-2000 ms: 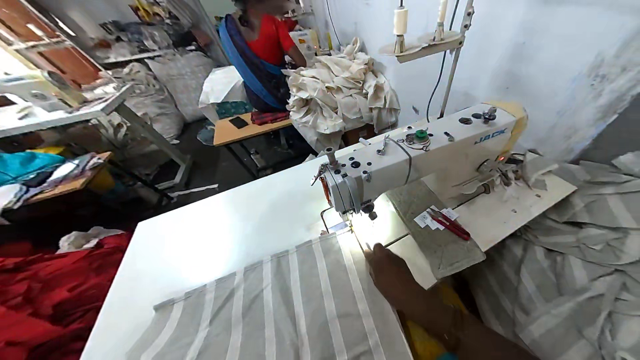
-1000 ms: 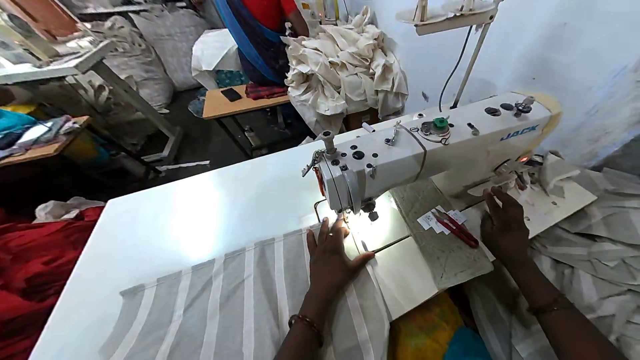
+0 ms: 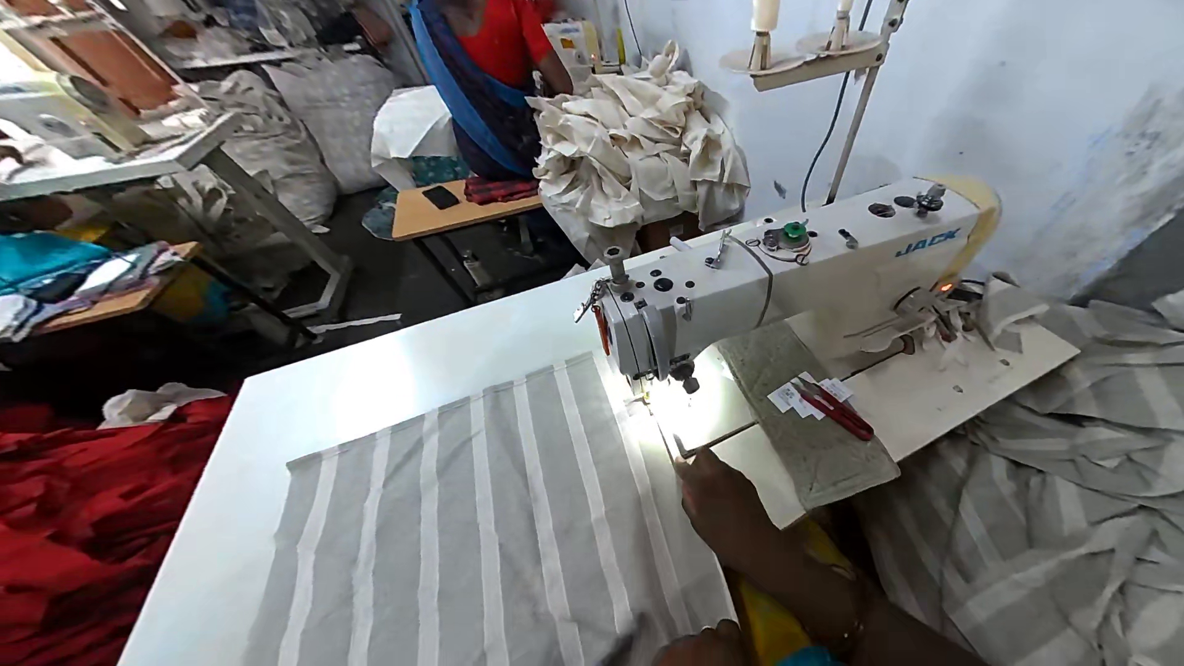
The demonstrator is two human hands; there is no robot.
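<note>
A white Jack sewing machine (image 3: 731, 287) stands on the white table, its lamp lighting the needle area. Grey cloth with white stripes (image 3: 453, 518) lies flat left of the needle, one edge running under the presser foot. My right hand (image 3: 726, 504) has its fingers closed on the cloth's right edge, just in front of the needle plate. Low in the view, my left hand (image 3: 703, 646) rests at the cloth's near right edge, mostly cut off by the frame. Red-handled thread snips (image 3: 837, 410) lie over small white labels (image 3: 795, 398) on a grey pad (image 3: 786, 425).
More striped cloth (image 3: 1045, 499) is heaped at the right. Red cloth (image 3: 102, 518) hangs at the left. Beyond the table a person (image 3: 499, 55) works beside a cream cloth pile (image 3: 638, 139). A phone (image 3: 440, 197) lies on a wooden bench (image 3: 462, 217).
My left hand has moved from beside the needle down to the near edge. My right hand has come from the machine's right side to the cloth edge. The cloth reaches farther back on the table.
</note>
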